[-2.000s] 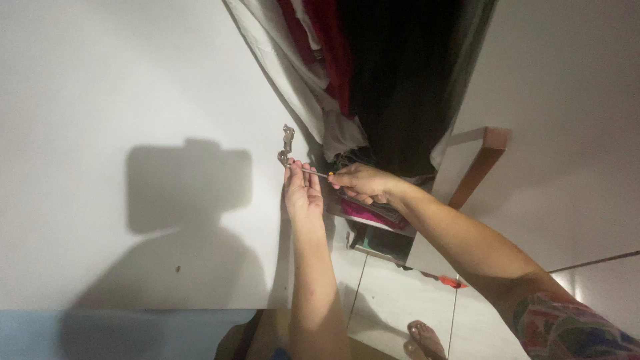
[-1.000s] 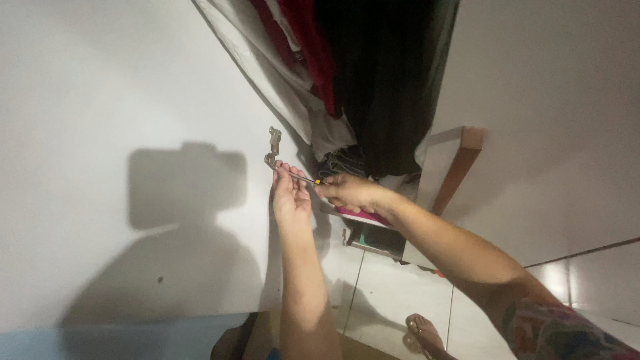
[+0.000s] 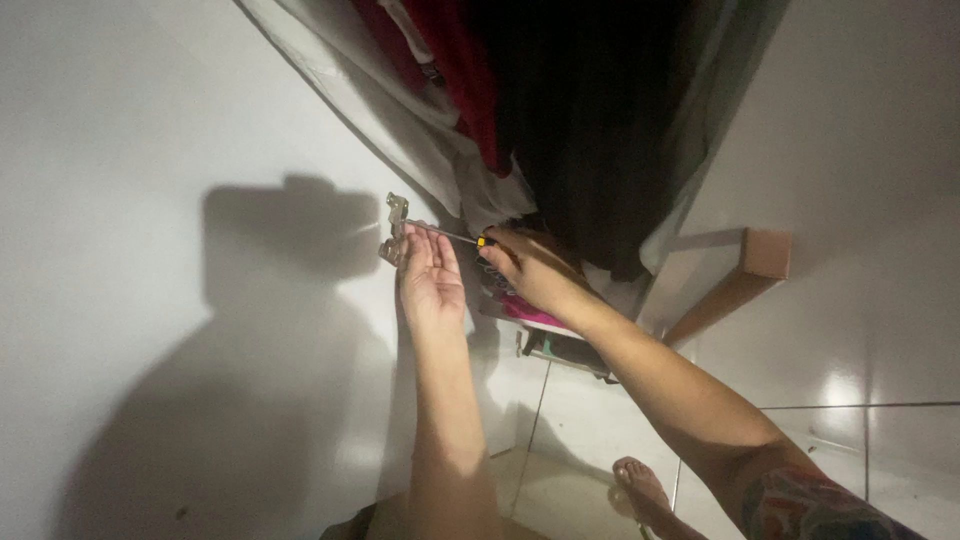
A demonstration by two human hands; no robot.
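A metal cabinet hinge [image 3: 395, 217] is on the inner face of a white door panel [image 3: 300, 112], left of centre. My right hand [image 3: 525, 266] is closed around the yellow and black handle of a screwdriver [image 3: 448, 233], whose thin shaft points left and whose tip reaches the hinge. My left hand [image 3: 435, 277] lies palm up beneath the shaft, fingers at the hinge; whether they grip the hinge or the shaft tip cannot be told.
Hanging clothes [image 3: 472, 90], white, red and black, fill the wardrobe behind the hands. A wooden bar handle [image 3: 765, 255] juts out at right. Below are an open drawer [image 3: 570, 352], floor tiles [image 3: 585, 420] and a bare foot [image 3: 641, 484].
The screwdriver's tip has moved from the lower part of the hinge to nearer its upper part, and both hands have shifted slightly with it.
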